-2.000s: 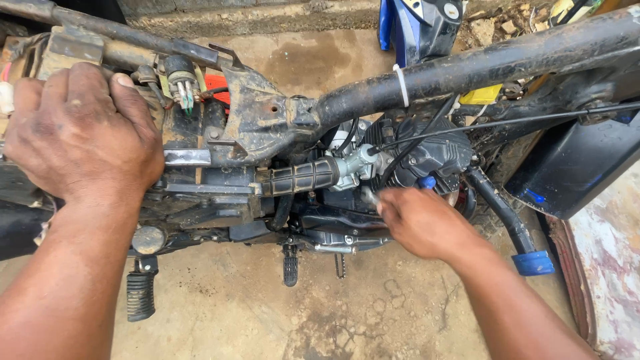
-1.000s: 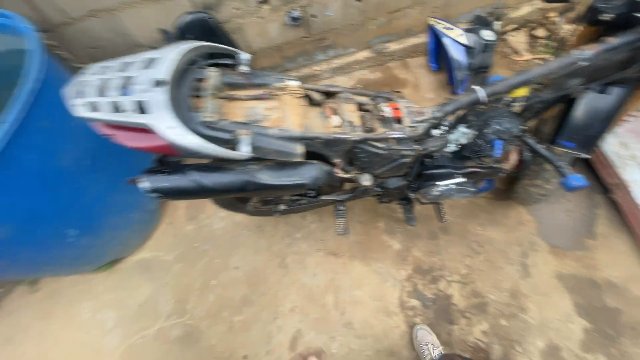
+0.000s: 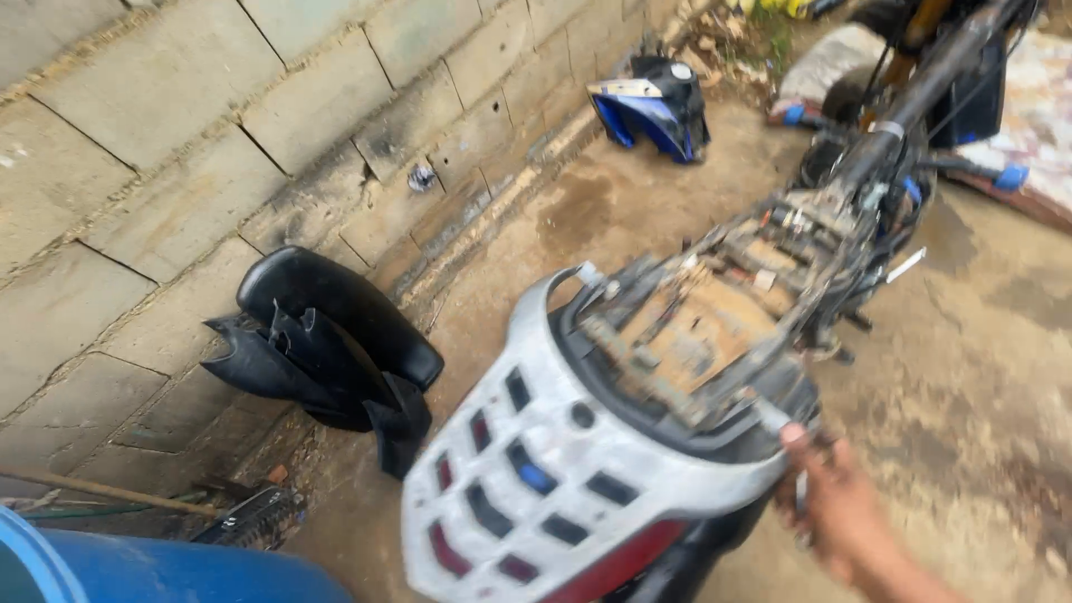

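Observation:
My right hand [image 3: 837, 502], blurred, is at the lower right beside the right end of a silver rear rack [image 3: 561, 435]. Its fingers are curled, and a small metal object [image 3: 802, 494] shows between them; its kind is unclear. The thumb or a fingertip is close to the rack's end bracket; whether they touch cannot be told. The rack is at the tail of a partly stripped motorcycle [image 3: 804, 251], over red and dark tail parts. The open frame shows a dirty tan undertray [image 3: 703, 335] and wiring. My left hand is out of view.
A black motorcycle seat [image 3: 335, 301] and black plastic panels [image 3: 268, 364] lean by a block wall [image 3: 251, 151]. A blue and black fairing part [image 3: 653, 109] is on the concrete near the wall. A blue barrel [image 3: 167, 569] is at the lower left.
The view has swung from the engine to the motorcycle's tail. Two seconds ago my left hand rested on the frame and my right was by the engine; now my right is at the rear rack.

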